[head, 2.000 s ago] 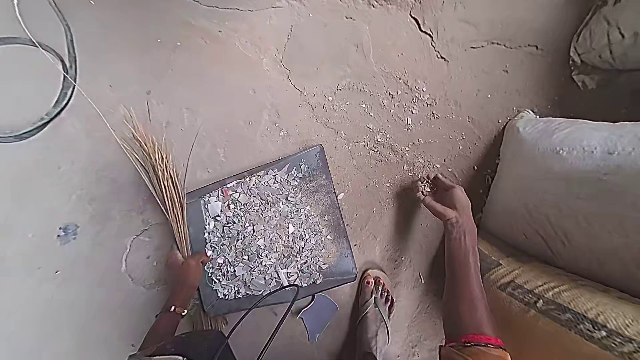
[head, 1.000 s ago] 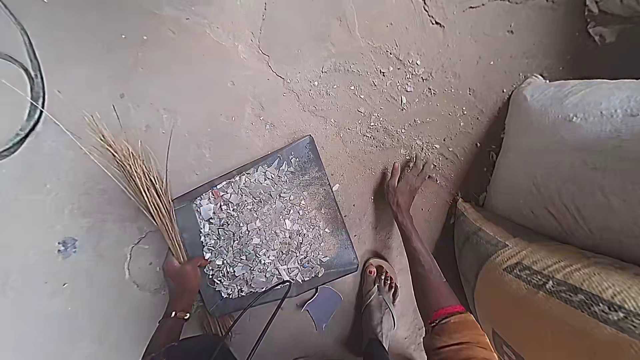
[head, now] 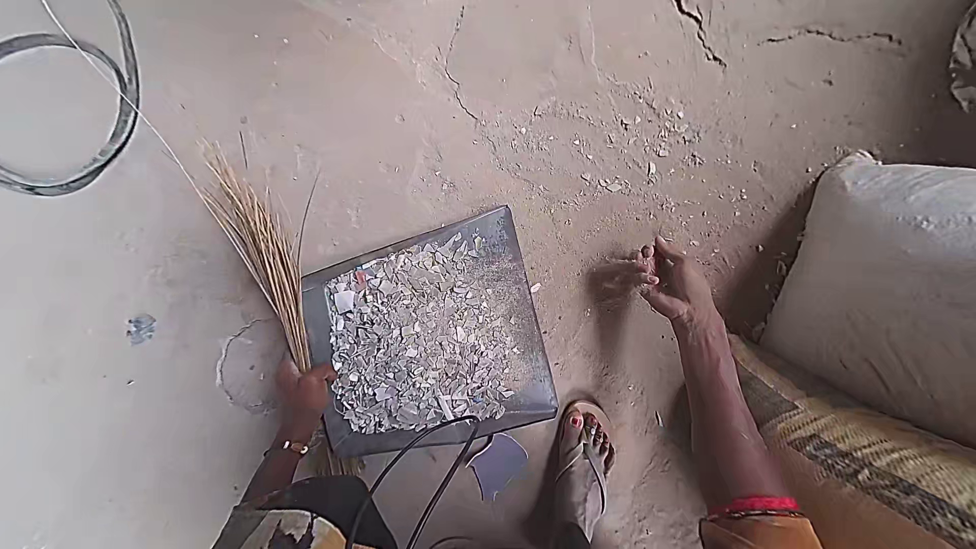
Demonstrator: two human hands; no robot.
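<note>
My left hand (head: pixel 305 389) is closed around a broom of thin dry stalks (head: pixel 267 259), whose bristles fan out up and to the left. The same hand is at the left edge of a dark square tray (head: pixel 526 305). Small pale broken flakes (head: pixel 419 328) cover most of the tray, with fine crumbs toward its right side. My right hand (head: pixel 659 278) is above the floor to the right of the tray, its palm turned partly up and fingers loosely curled apart. No clear piece shows in it. Scattered chips and dust (head: pixel 610 168) lie on the floor beyond it.
A full white sack (head: pixel 884 290) and a brown woven sack (head: pixel 846 450) stand at the right. My sandalled foot (head: pixel 583 465) is below the tray, beside a bluish flat shard (head: pixel 498 463). A black cable (head: pixel 450 488) crosses the tray's lower edge. A hose loop (head: pixel 126 99) lies upper left.
My right hand held crumbs two seconds ago, then spread low over the floor debris; now it is turned partly palm up. My left hand has stayed on the broom by the tray.
</note>
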